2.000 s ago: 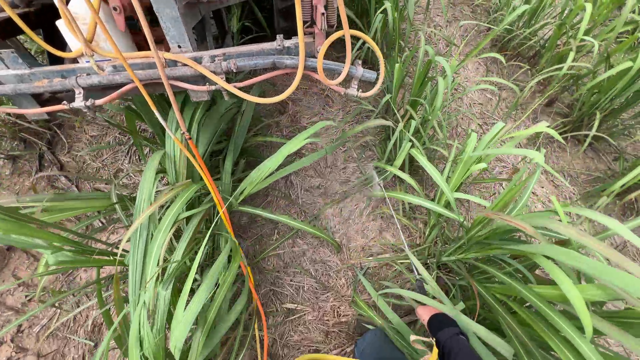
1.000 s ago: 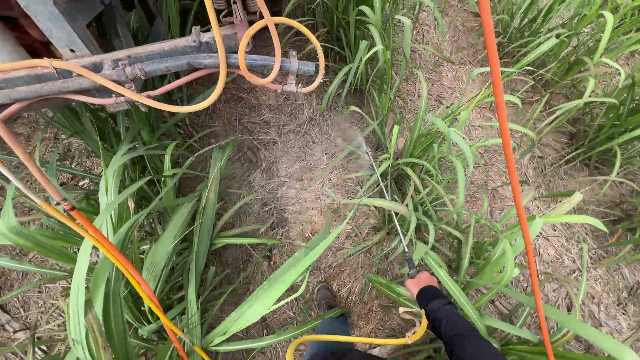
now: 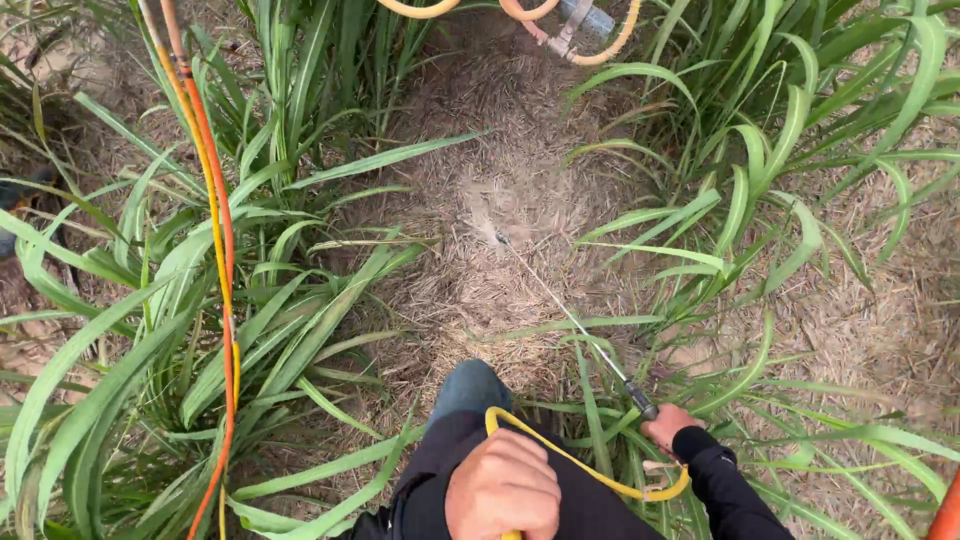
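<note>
My right hand point(image 3: 669, 429) grips the black handle point(image 3: 639, 397) of a metal spray lance point(image 3: 562, 309). The lance points up and left over the ground, and a fine spray point(image 3: 484, 217) comes from its nozzle point(image 3: 502, 238). A yellow hose point(image 3: 592, 471) runs from below my right hand, loops over my leg and passes by my left hand point(image 3: 504, 487). My left hand is a closed fist in front of my body, with a bit of yellow hose showing under it.
Long-leaved grass plants point(image 3: 307, 300) grow in rows on both sides of straw-covered ground point(image 3: 480, 300). Orange point(image 3: 227, 300) and yellow hoses hang on the left. A metal pipe end point(image 3: 589, 16) with looped hose is at the top. Part of a person's dark shoe or clothing may show far left.
The lance nozzle has moved from beside the right-hand plants to over the straw between the rows. My left hand has come into view. The machine's pipe has mostly left the top of the view.
</note>
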